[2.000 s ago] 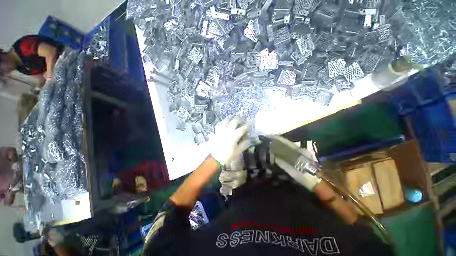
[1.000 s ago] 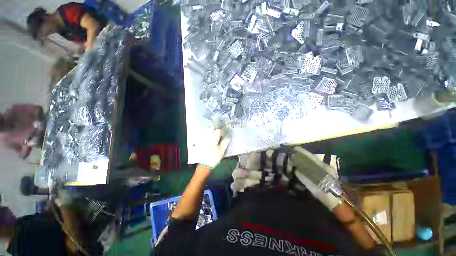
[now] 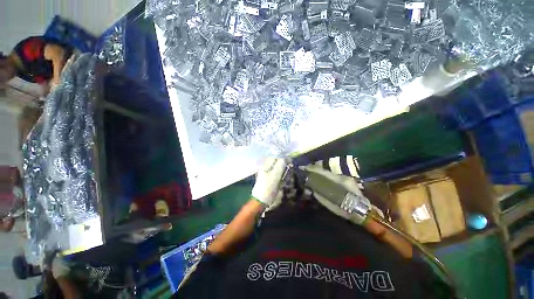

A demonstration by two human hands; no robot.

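Observation:
My left hand, in a white knit glove, is just off the near table edge. Its fingers are closed around a small dark grey metal part, mostly hidden by the fingers. My right hand, also gloved, is wrapped around a thick grey power tool. The tool's front points at the part in my left hand; whether they touch is too blurred to tell. A brownish hose curves from the tool's rear. A large heap of grey metal parts lies on the white table, with fine bright bits in front.
A blue crate with parts stands below my left forearm. An open carton with smaller boxes is at lower right. A pale cylinder lies at the table edge. Another table with shiny bagged parts and a person are at left.
My left hand has come back from the table's left corner to the tool's front and closed on a part. The right hand still holds the tool. The camera view has shifted.

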